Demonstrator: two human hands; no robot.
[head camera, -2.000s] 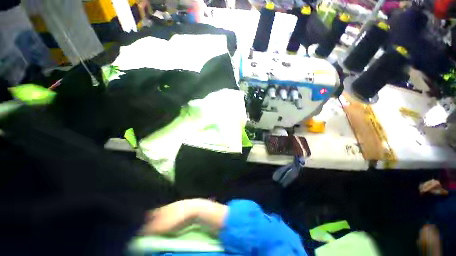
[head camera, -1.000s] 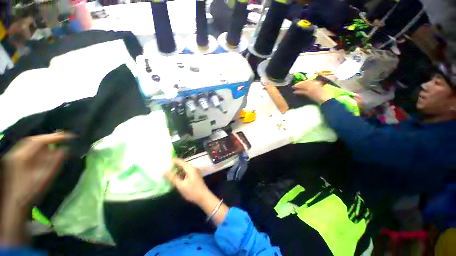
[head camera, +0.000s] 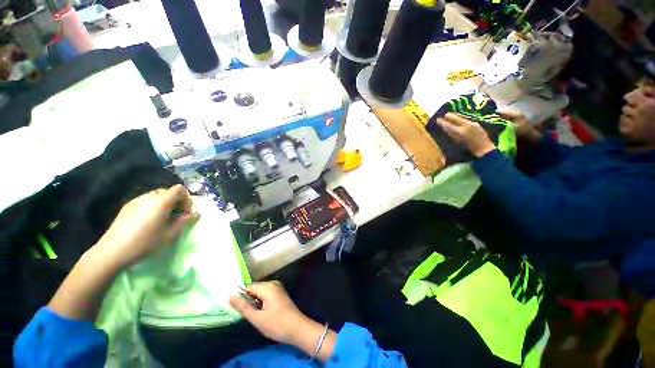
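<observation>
A black and pale lime garment (head camera: 190, 269) lies in front and left of the white overlock machine (head camera: 251, 108). My left hand (head camera: 154, 219) is on the garment just left of the needle area, fingers pinched on its fabric. My right hand (head camera: 273, 310) is at the garment's lower right edge, its fingers closed around small metal snips (head camera: 249, 295), partly hidden in the palm. The needle area (head camera: 215, 188) is dark, and I cannot tell whether fabric is under the foot.
A phone (head camera: 323, 214) lies on the table edge, with a yellow object (head camera: 349, 159) behind it. Black thread cones (head camera: 406, 54) stand behind the machine. A black and lime heap (head camera: 481, 302) is at lower right. A person in blue (head camera: 553, 194) handles similar fabric at right.
The view has shifted closer to the machine. My left hand has moved right, onto the garment near the needle area. My right hand stays by the garment's right edge. The other person's fabric has shifted.
</observation>
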